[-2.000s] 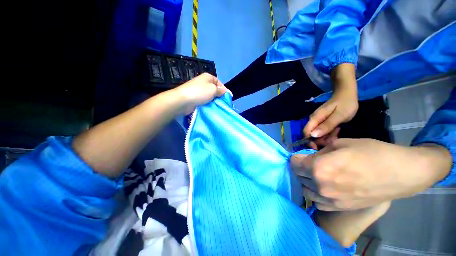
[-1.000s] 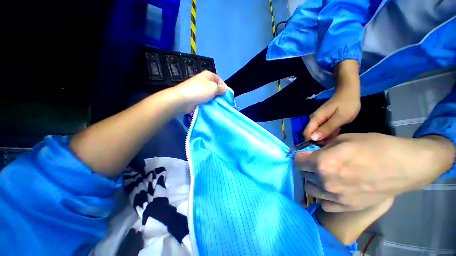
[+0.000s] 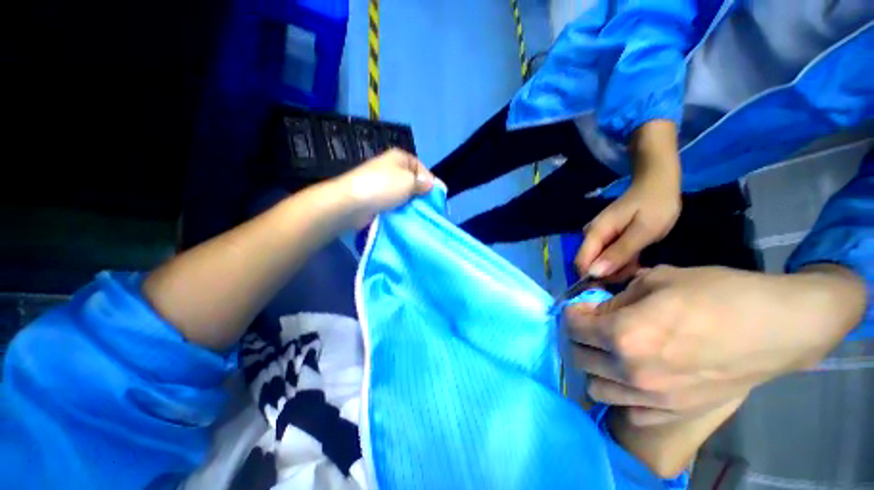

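My left hand (image 3: 395,182) pinches the upper corner of a bright blue pinstriped smock (image 3: 470,354) with a white zip edge. A bare forearm that looks like my right one shows low on the right. Its hand is hidden behind another large hand (image 3: 671,335), which seems to be the coworker's and grips the smock's gathered edge. The coworker's other hand (image 3: 632,225) holds a small dark metallic tool (image 3: 573,287), scissors or tweezers, with its tip at the cloth.
A black tray (image 3: 345,144) of dark rectangular units stands behind my left hand, beside a blue bin or frame (image 3: 321,48). A coworker in a blue smock (image 3: 652,72) and dark trousers is at the upper right. Black-and-white patterned cloth (image 3: 311,402) covers my lap. Yellow-black lines cross the blue floor.
The tool and the hand holding it have shifted slightly at the cloth edge. My left hand keeps its grip on the corner. The view has moved a little.
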